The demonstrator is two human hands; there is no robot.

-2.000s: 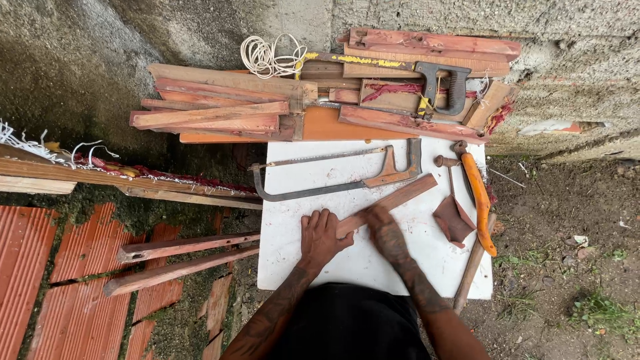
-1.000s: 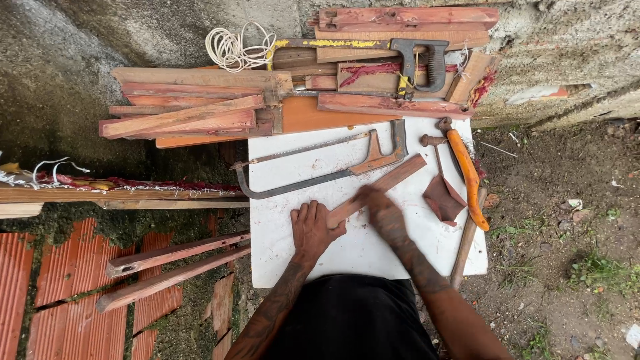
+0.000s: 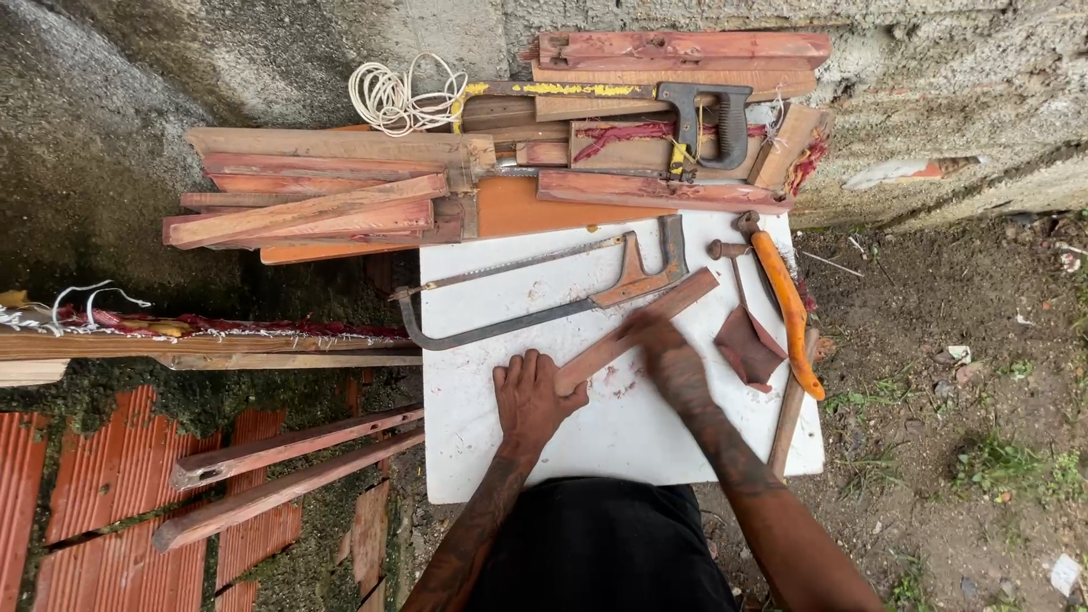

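Observation:
A reddish wooden strip lies slantwise on a white board. My left hand grips its lower left end, thumb on the near side and fingers on the far side. Blurred by motion, my right hand is on the middle of the strip; whether it holds something small there is hidden. Just beyond the strip rests a hacksaw with a rusty handle. To the right are a folded piece of brown sandpaper, a rusty bolt-like metal piece and an orange-handled tool.
Behind the board, stacked wood offcuts lie on an orange panel, with a second hacksaw and coiled white cord on top. Two long wooden bars stick out at left. A wooden stick lies at the board's right edge.
My right hand stays blurred over the strip in every frame, a little farther down its length or up it. My left hand keeps its hold on the lower end. The view shifts slightly.

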